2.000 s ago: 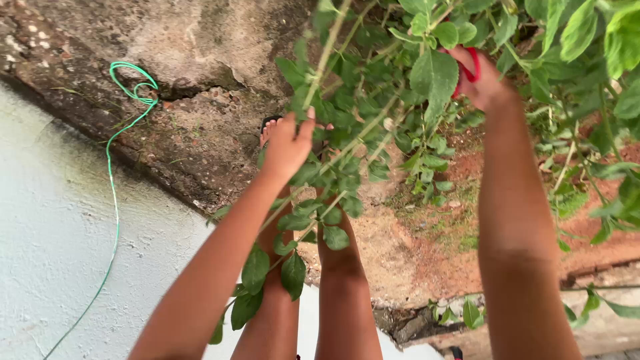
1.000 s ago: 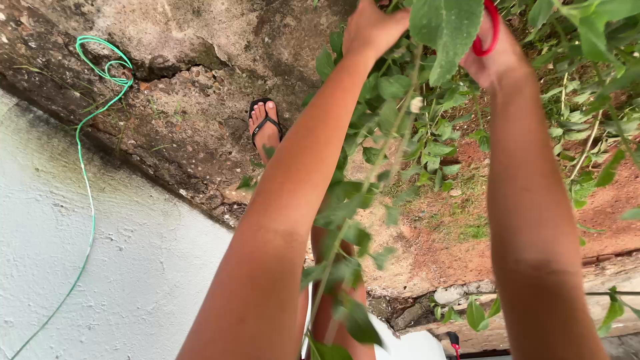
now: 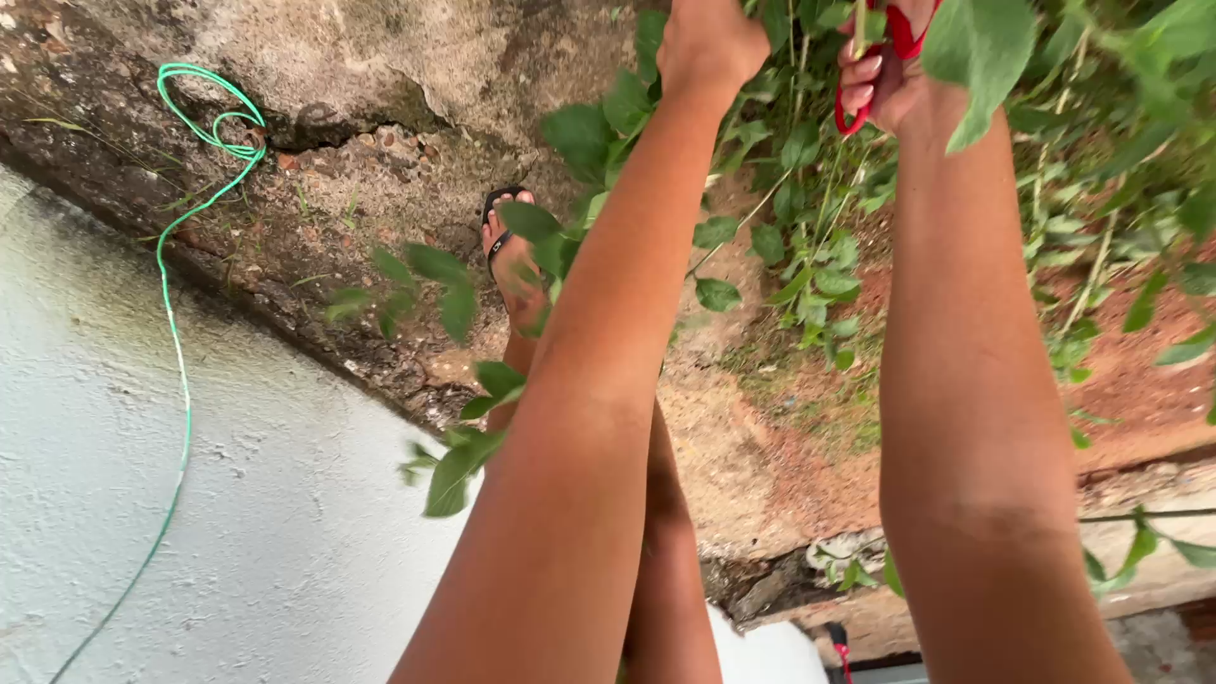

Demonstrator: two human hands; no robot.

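Reaching up among leafy green stems (image 3: 817, 190), my left hand (image 3: 712, 43) shows its back at the top of the head view, its fingers curled and mostly hidden. A leafy branch (image 3: 456, 465) hangs behind and left of that forearm. To the right, my right hand (image 3: 888, 76) grips the red handles of a cutting tool, probably scissors (image 3: 850, 114); its blades are out of view. A stem passes close to the right fingers, and a large leaf (image 3: 983, 62) partly covers that hand.
A green cord (image 3: 180, 351) lies looped on cracked concrete (image 3: 380, 57) and runs down over a white wall (image 3: 285, 494). My foot in a black flip-flop (image 3: 508, 237) stands on the concrete. Reddish soil (image 3: 836, 465) and a ledge (image 3: 1159, 570) are at the right.
My left hand has moved up and right from the lower stems, where it was two seconds ago. The leafy branch has swung about. My right hand still holds the red handles.
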